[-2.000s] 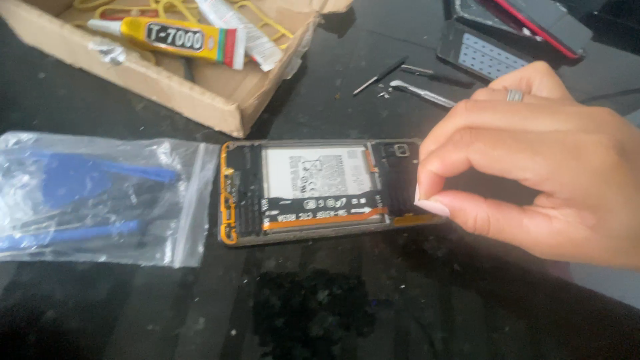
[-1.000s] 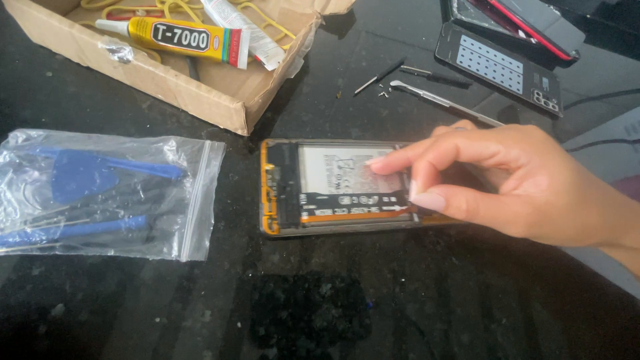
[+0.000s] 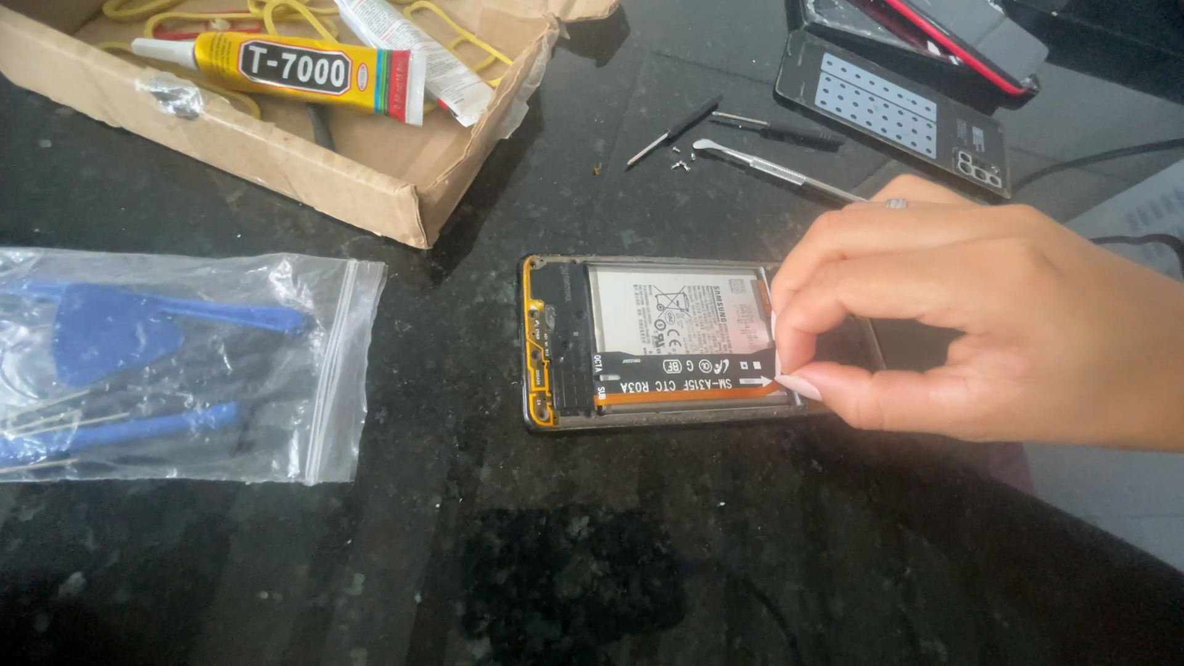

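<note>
An opened Samsung smartphone (image 3: 562,342) lies on the dark stone worktop, its battery (image 3: 684,310) exposed. Along the battery's near side runs a black and orange flex cable (image 3: 680,381) bearing print. My right hand (image 3: 980,314) comes in from the right over the phone, thumb and index finger pinched together at the cable's right end. The fingertips seem to grip the cable's edge, though the contact is partly hidden. That hand also covers the phone's right part. My left hand is out of view.
Upper left, a cardboard box (image 3: 324,176) holds a T-7000 glue tube (image 3: 296,72) and rubber bands. A zip bag (image 3: 338,370) with blue pry tools lies left. Behind the phone are small screwdrivers (image 3: 675,131), screws (image 3: 682,165), a metal spudger (image 3: 772,169) and a phone back cover (image 3: 879,106).
My right hand moved from the phone's right part onto the battery, where a finger touched it a second ago. Now the fingertips are pinched at the flex cable's right end.
</note>
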